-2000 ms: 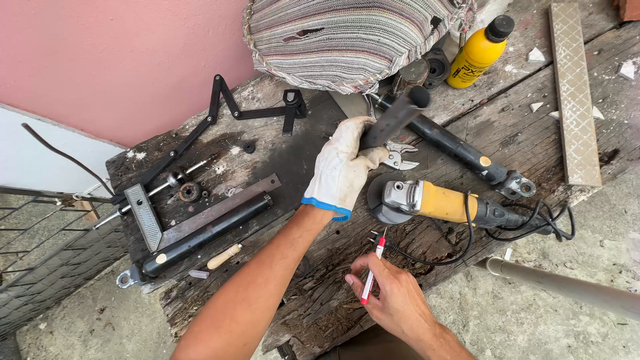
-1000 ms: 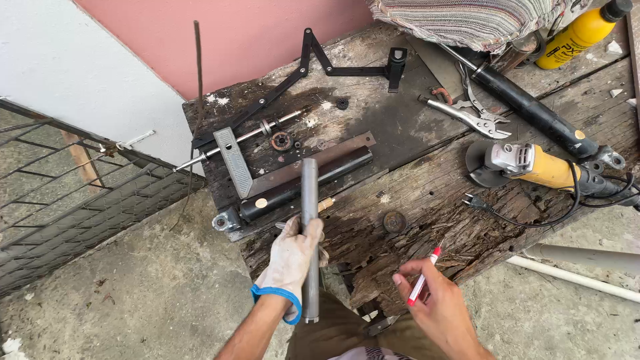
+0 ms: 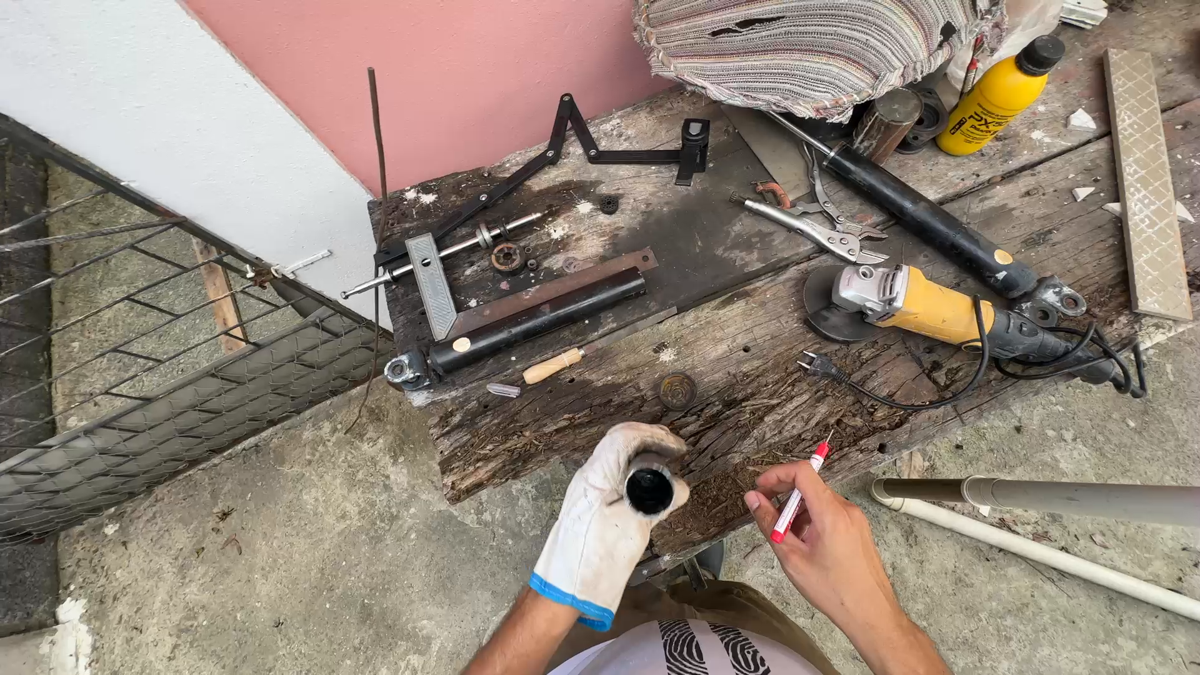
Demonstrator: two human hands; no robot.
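My left hand (image 3: 605, 516), in a white work glove with a blue cuff, grips a metal tube (image 3: 649, 489) whose open, dark end faces the camera. The rest of the tube is hidden behind its rim and the glove. Bare, my right hand (image 3: 825, 539) holds a red and white marker (image 3: 800, 497) between thumb and fingers, its thin tip pointing up. Both hands are at the near edge of the wooden bench (image 3: 581, 412). A round metal ring (image 3: 677, 390) lies on the wood just beyond my left hand.
A yellow angle grinder (image 3: 923, 305) with its cord and plug lies at right, near locking pliers (image 3: 825, 230) and a black shock absorber (image 3: 923, 211). At left are a black cylinder (image 3: 544, 319), a try square (image 3: 433, 286), a piston rod (image 3: 464, 246) and a wooden-handled tool (image 3: 553, 366). A yellow bottle (image 3: 998, 98) stands behind.
The tube was over the bench two seconds ago, then upright in view by the near edge; now its open end faces the camera. The marker stays in my right hand.
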